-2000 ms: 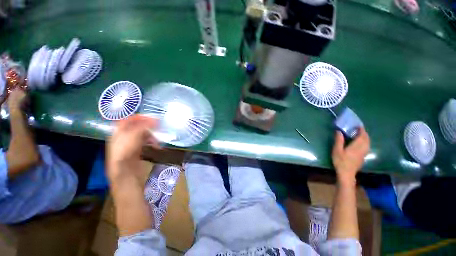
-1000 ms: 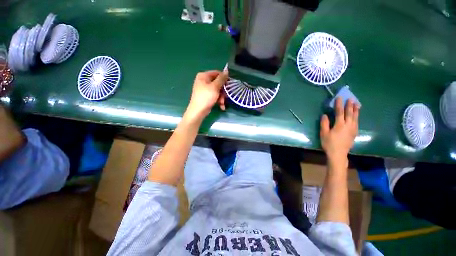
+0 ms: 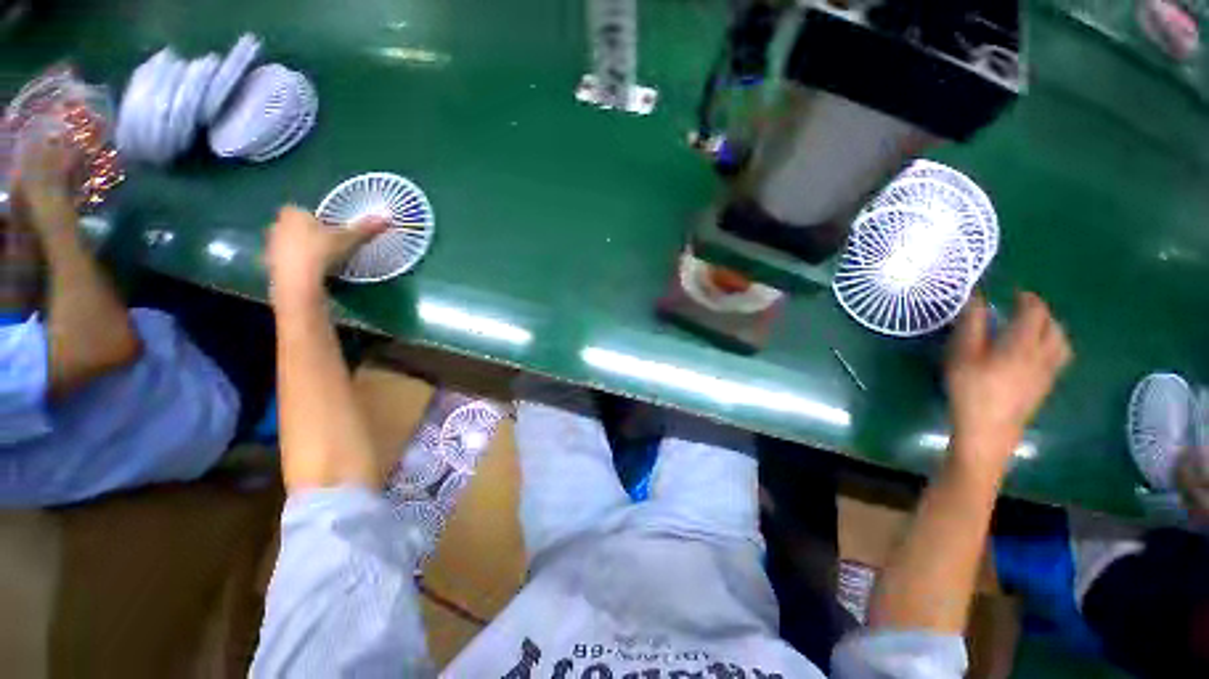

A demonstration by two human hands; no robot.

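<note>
My left hand (image 3: 308,248) is at the left rim of a white fan grille (image 3: 398,199) on the bench. Its thumb lies over the grille; a grip cannot be made out. My right hand (image 3: 1004,361) is blurred, fingers apart, beside overlapping white grilles (image 3: 906,272) right of the press. No grip on them is visible. The hand switch cannot be made out near this hand. The dark bench press (image 3: 849,153) stands over its small brown base (image 3: 716,318); the pale seat with an orange centre shows, with no grille on it.
Stacked grilles (image 3: 166,106) stand at the left, near a neighbour's hand at red-copper parts (image 3: 96,153). A thin rod (image 3: 847,369) lies right of the press base. A metal bracket (image 3: 614,92) stands behind. Another grille (image 3: 1159,425) is at the far right. A carton (image 3: 497,551) with grilles is below.
My left hand has left the press and moved left to the single grille. The grille under the press is gone; another overlaps those at right. My right hand has lifted from the switch's place.
</note>
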